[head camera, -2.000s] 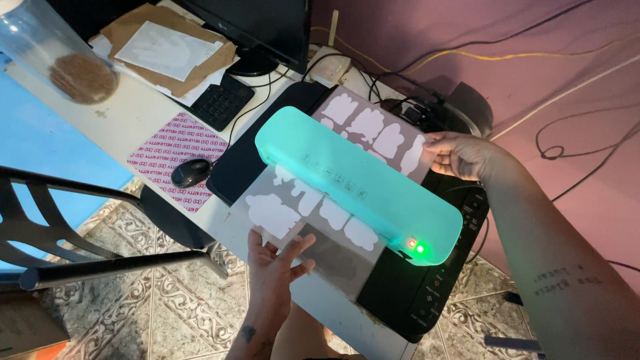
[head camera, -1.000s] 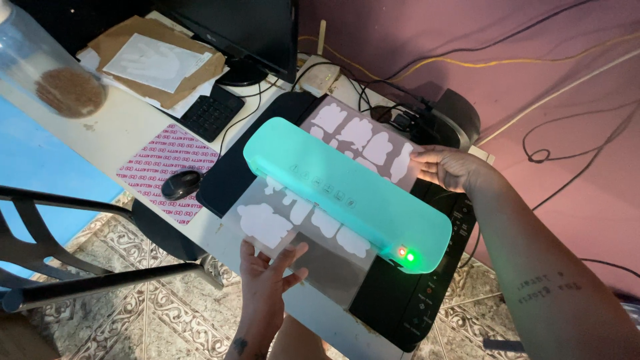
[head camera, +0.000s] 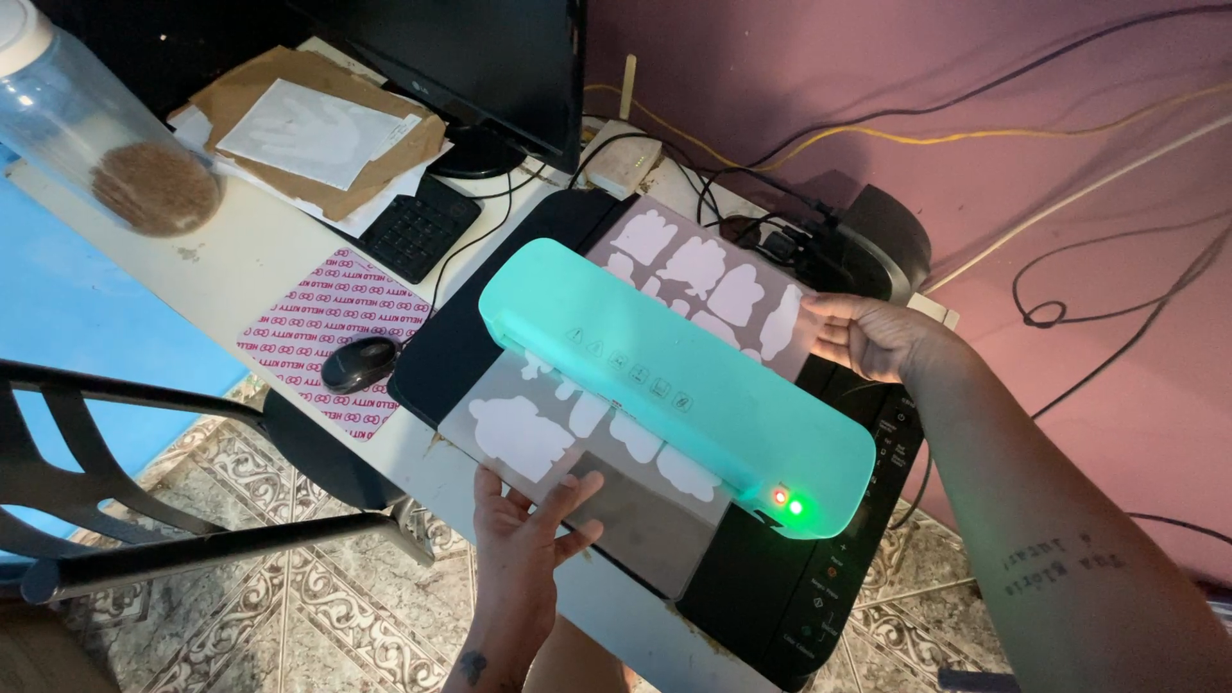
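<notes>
A turquoise laminator (head camera: 674, 385), its red and green lights lit, rests on a black printer (head camera: 760, 597). Through it runs a clear laminating pouch (head camera: 654, 549) with white paper cutouts, showing on both sides of the machine. My left hand (head camera: 534, 529) is at the pouch's near edge, thumb over it and fingers at its corner; how firmly it grips is unclear. My right hand (head camera: 866, 332) pinches the far part of the pouch at its right edge, beyond the laminator.
Left of the printer lie a patterned mouse pad (head camera: 327, 327), a black mouse (head camera: 360, 365) and a keyboard (head camera: 414, 226). Papers (head camera: 313, 135), a monitor (head camera: 462, 58) and a clear bottle (head camera: 106, 135) stand behind. Cables (head camera: 770, 164) run along the wall; a black chair (head camera: 221, 539) is at left.
The pouch has shifted slightly through the laminator toward the far side, with less of it on the near side. Both hands stay at its edges.
</notes>
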